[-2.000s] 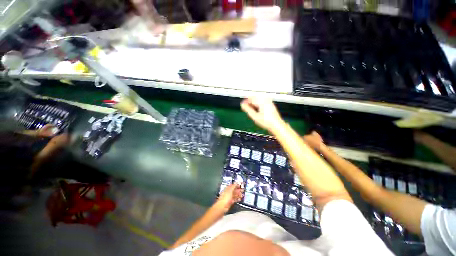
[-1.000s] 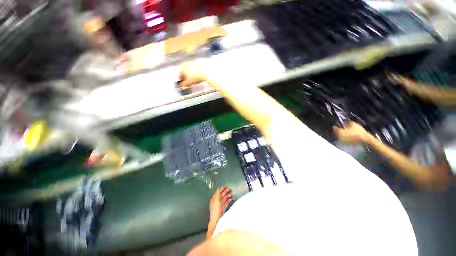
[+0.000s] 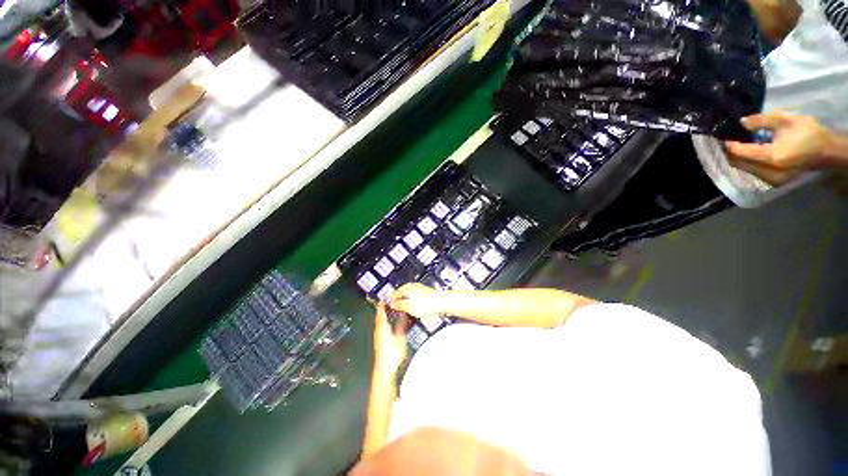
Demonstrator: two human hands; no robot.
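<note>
A black tray (image 3: 444, 192) with rows of dark housings, many bearing pale keypads (image 3: 412, 240), lies tilted in view on the green bench. My right hand (image 3: 416, 299) is at the tray's near-left corner, fingers together. My left hand (image 3: 394, 321) is right beside it, partly dark and blurred, and the two nearly touch. Whether either hand holds a small piece cannot be seen. The clear ridged blister trays (image 3: 270, 339) lie left of the black tray.
At upper right a person's hand (image 3: 787, 147) holds a large black tray (image 3: 642, 65) raised over another loaded tray (image 3: 576, 153). Stacked black trays (image 3: 372, 46) sit on the white shelf (image 3: 232, 177). A pale round object (image 3: 117, 433) is at lower left.
My right hand has come back from the dark object on the shelf to the tray, beside my left hand. The view has turned. The co-worker's black tray is now lifted.
</note>
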